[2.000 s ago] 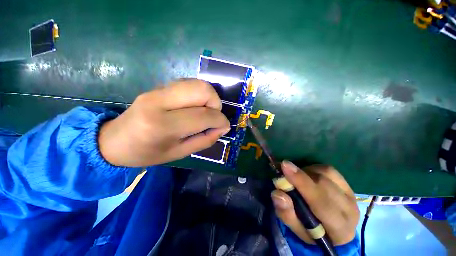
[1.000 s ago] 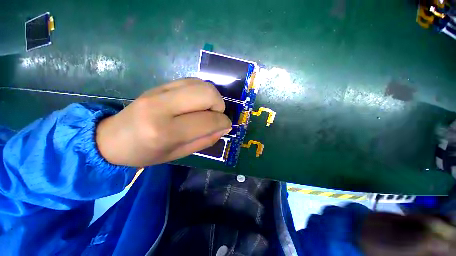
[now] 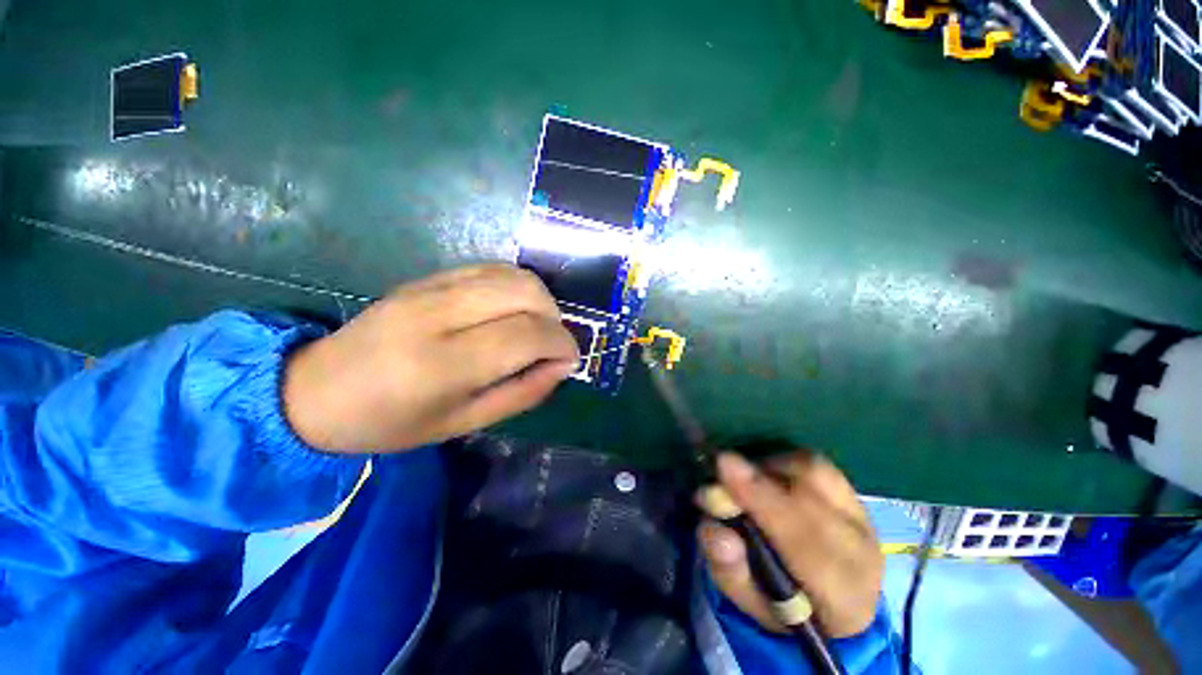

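Observation:
A strip of blue boards (image 3: 653, 198) with dark LCD screens (image 3: 593, 172) lies on the green bench. Two orange board flex cables (image 3: 716, 177) stick out from its right side. My left hand (image 3: 442, 350) has its fingertips pinched at the lowest screen and covers part of it; the silvery solder wire (image 3: 198, 266) runs across the bench to this hand. My right hand (image 3: 798, 541) holds the soldering iron (image 3: 765, 560) like a pen. Its tip is at the lowest board's right edge, near the lower flex cable; exact contact cannot be told.
A loose LCD screen (image 3: 148, 98) lies at the upper left. A pile of board strips (image 3: 1120, 66) is at the upper right. A white pot with black checked tape (image 3: 1147, 402) stands at the right edge. A white tray (image 3: 1008, 531) shows below the bench edge, near a dark cord.
My right hand has come back from the lower right with the iron to the strip. The strip has shifted upward in view, and my left fingers now sit at the lowest screen.

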